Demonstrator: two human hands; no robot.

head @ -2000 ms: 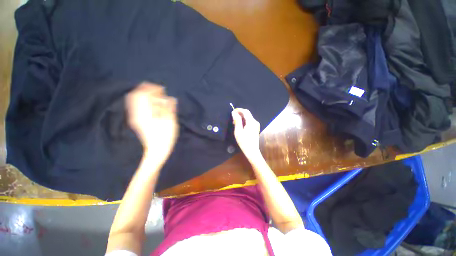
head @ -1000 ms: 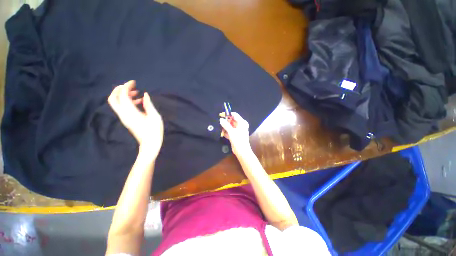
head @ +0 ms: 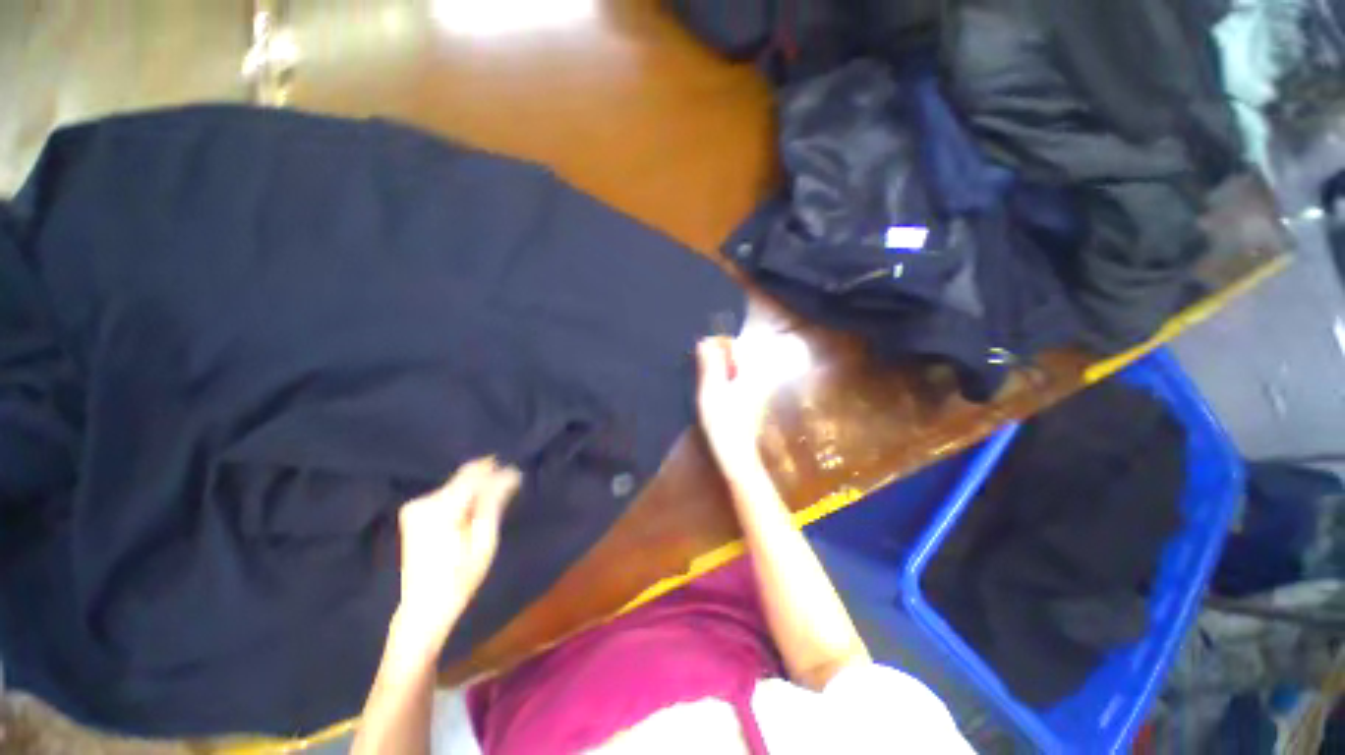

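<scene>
A large dark jacket (head: 369,280) lies spread on the brown table, with a small round greyish button (head: 623,484) near its front edge. My left hand (head: 454,534) is over the lower part of the jacket, fingertips close together; whether they pinch cloth or thread is too blurred to tell. My right hand (head: 726,395) is at the jacket's right edge, fingers closed. A small greyish tip of the thread snips (head: 721,322) shows faintly above its fingertips; the rest is hidden in the hand.
A pile of dark garments (head: 1084,148), one piece with a white tag (head: 906,236), lies on the table's right side. A blue plastic bin (head: 915,568) holding dark cloth is below the yellow table edge (head: 708,561) at right.
The view has shifted and tilted. My left hand has moved down toward the near edge, its fingers now closer together. My right hand is now at the jacket's right edge, away from the button.
</scene>
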